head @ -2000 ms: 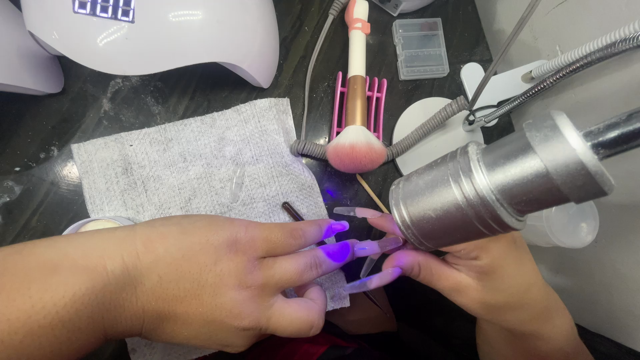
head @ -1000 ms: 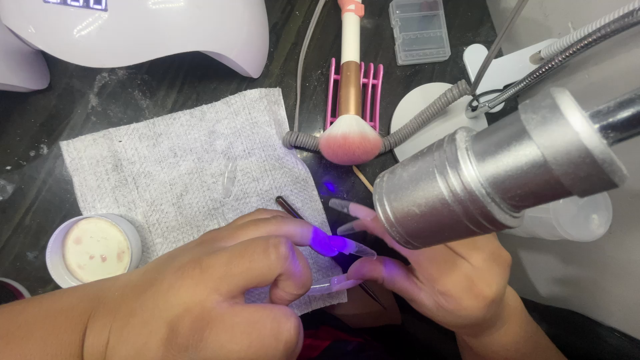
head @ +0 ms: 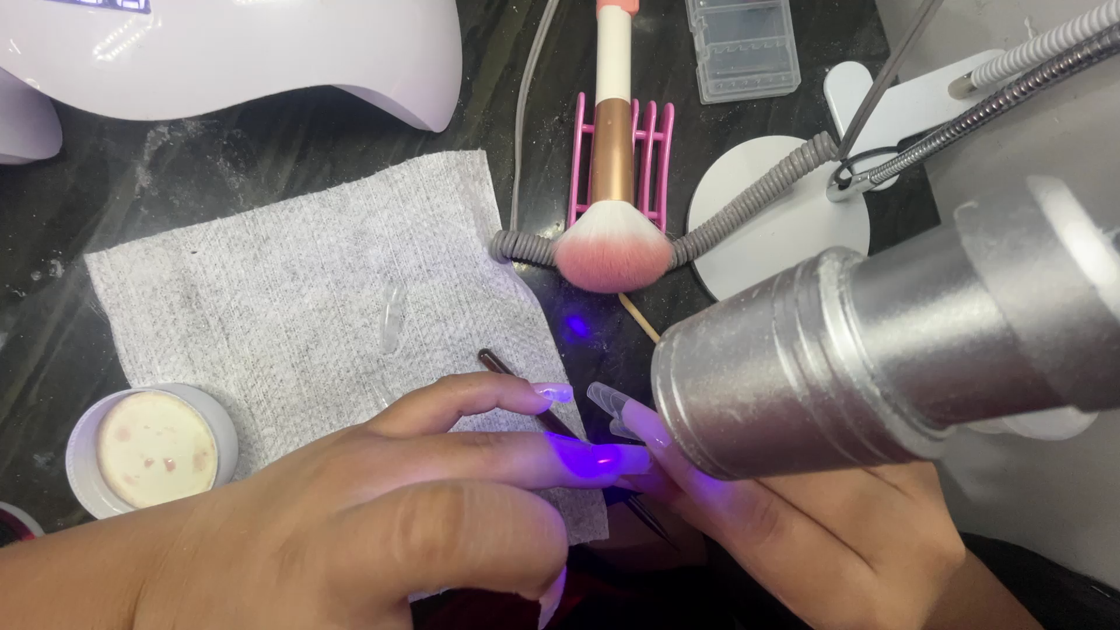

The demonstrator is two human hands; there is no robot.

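My left hand (head: 394,516) reaches in from the left, palm down, one finger extended under violet light and others apart or bent. No object shows in it. Its extended fingertip is close to my right hand (head: 787,525); contact is unclear. Long clear nails show on the right fingers, partly hidden behind a silver cylindrical lamp head (head: 805,367). A dark slender tool (head: 503,363) lies partly beneath the left fingers, on a grey-white cloth towel (head: 289,262). A clear nail tip (head: 392,319) rests on the towel. Left of it stands a round white jar (head: 157,446) with pale contents.
A white nail lamp (head: 262,52) stands at the upper left. A fluffy pink-and-white brush (head: 612,245) lies across a pink rack (head: 661,166). Right of these are a clear plastic case (head: 748,52), a white round base (head: 761,210), coiled cable and metal goosenecks. A wooden stick (head: 639,317) lies near the lamp head.
My left hand has shifted lower and uncovered the jar, which it mostly hid in the earliest frame. Its fingers, close to the right hand's fingers before, are now more spread.
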